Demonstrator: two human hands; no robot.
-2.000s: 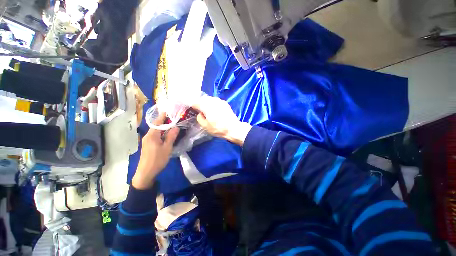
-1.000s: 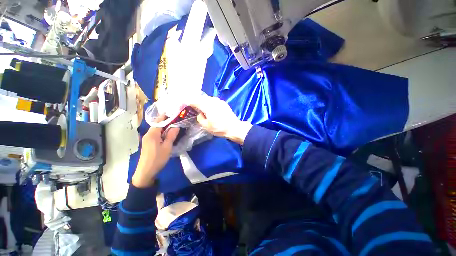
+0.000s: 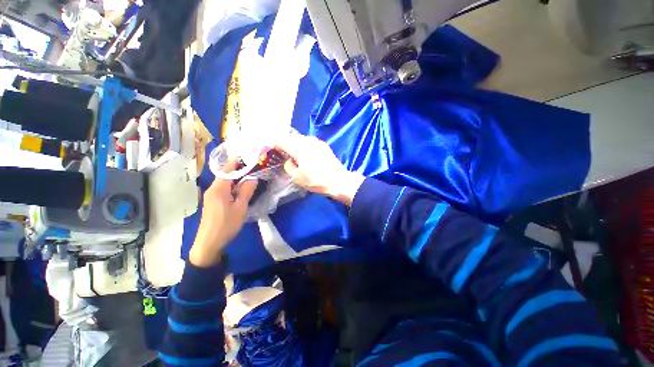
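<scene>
My left hand point(image 3: 221, 217) and my right hand point(image 3: 314, 169) hold a small crinkly clear plastic bag point(image 3: 271, 198) between them, left of the machine's needle area. Small red items point(image 3: 268, 159) show in the bag at my right fingertips; their exact form is too small to tell. Shiny blue satin fabric point(image 3: 437, 143) lies under the needle end of the sewing machine head point(image 3: 358, 43) and spreads to the right. Matte blue cut pieces point(image 3: 212, 89) lie at the left, partly under a bright white piece point(image 3: 276, 86) and yellow tape with black print point(image 3: 233, 100).
A smaller white-blue machine point(image 3: 118, 201) with black thread cones point(image 3: 44, 188) stands at the left. A white tray point(image 3: 172, 136) holds a dark device. Fabric offcuts point(image 3: 262, 322) hang low at centre left. A red slatted basket point(image 3: 638, 265) is at the right edge.
My hands stay nearly in place around the bag. The bag's opening and the red items have shifted slightly between my fingers. The view has moved a little.
</scene>
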